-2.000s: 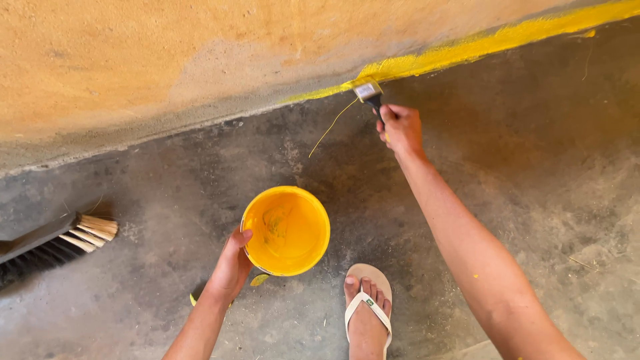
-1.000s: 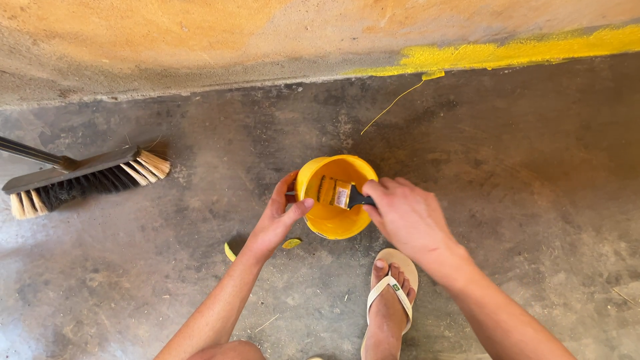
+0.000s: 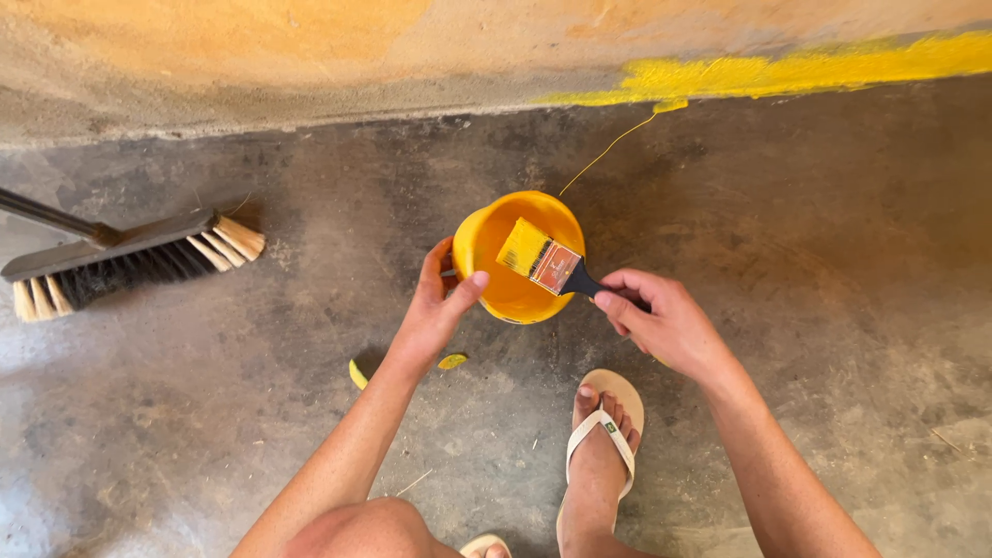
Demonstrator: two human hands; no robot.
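My left hand grips the left side of a yellow plastic bucket, its thumb over the rim and its fingers around the outside. The bucket is tilted, and its inside is coated with yellow-orange paint. In my right hand is the black handle of a flat paintbrush. The brush lies over the bucket's opening, its bristles loaded with yellow paint and pointing up and left. Beyond the bucket, a wet yellow paint band runs along the foot of the wall, from the middle to the right edge.
A push broom with black and tan bristles lies on the concrete floor at the left. A thin yellow strand trails from the painted edge. Two small yellow-green pieces lie near my left forearm. My sandalled foot is below the bucket.
Two seconds ago the brush was at the wall's base; it came back to the bucket. Since one second ago its bristles have lifted and turned, showing fresh yellow paint. The view has shifted left.
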